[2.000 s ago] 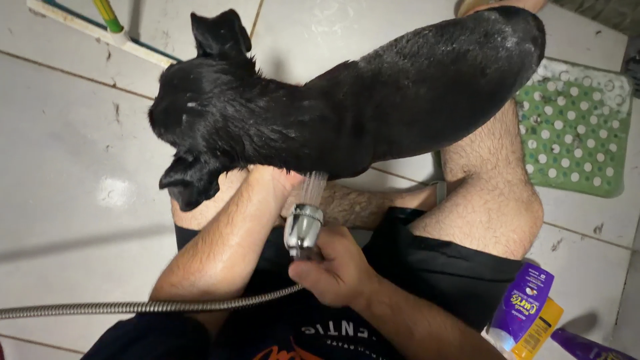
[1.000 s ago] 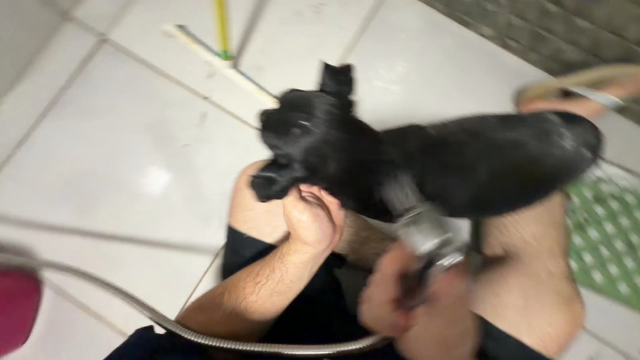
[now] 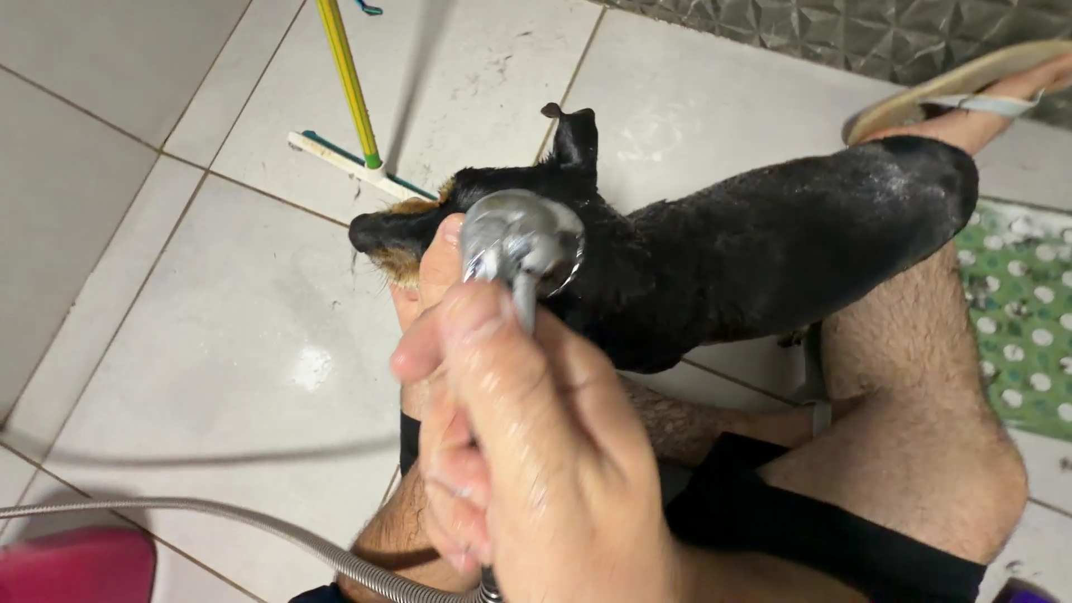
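Note:
A wet black dog (image 3: 754, 243) with tan on its muzzle stands side-on across my lap, its head to the left. Raised close to the camera, my right hand (image 3: 544, 435) grips a chrome shower head (image 3: 521, 234), which hides part of the dog's head and neck. Its metal hose (image 3: 276, 529) runs off to the left. Behind it, my left hand (image 3: 437, 264) is at the underside of the dog's jaw, fingers and thumb partly visible; the rest is covered by my right hand. Whether water is flowing cannot be told.
A squeegee (image 3: 373, 174) with a yellow and green handle lies on the white tiles beyond the dog's muzzle. At the right is a green dotted mat (image 3: 1017, 335). A pink object (image 3: 79, 565) is at the lower left. My bent legs and a sandal (image 3: 913, 96) border the dog.
The shower head in my right hand has moved from the dog's neck and shoulder to its head. The dog's muzzle now points left. The view has shifted.

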